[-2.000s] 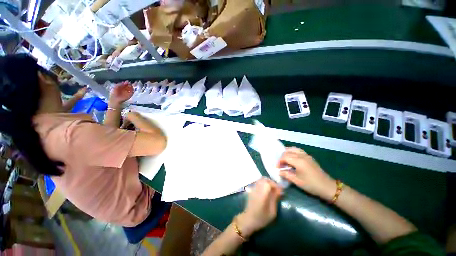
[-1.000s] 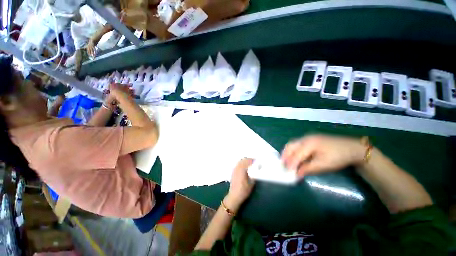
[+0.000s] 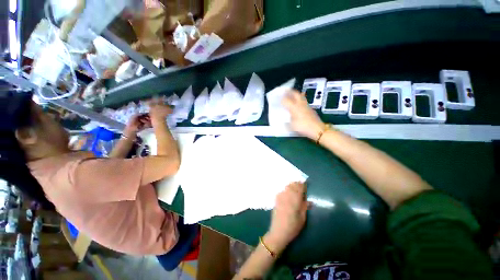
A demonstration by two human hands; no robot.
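Note:
My right hand (image 3: 301, 114) is at the belt's near rail and holds a wrapped unit (image 3: 278, 105), a white pouch with a pointed top. My left hand (image 3: 290, 210) is at the right corner of the stack of white wrapping sheets (image 3: 230, 178); its fingers are bent at the sheet edge, and whether they pinch a sheet is hidden. Several wrapped units (image 3: 251, 101) stand in a row on the belt left of my right hand. Several unwrapped white device units (image 3: 364, 101) with dark windows lie in a row to its right.
A neighbouring worker in a salmon shirt (image 3: 104, 191) handles small things at the left. A pale metal rail (image 3: 395, 132) runs between worktop and belt. Brown paper packaging (image 3: 233, 24) lies on the far side. A blue bin (image 3: 101, 141) is beyond the worker, and a cardboard carton (image 3: 214, 254) is below the table edge.
My right hand has moved from the worktop forward to the belt with the wrapped unit. My left hand has let go of the unit and moved to the sheet corner. The view has shifted.

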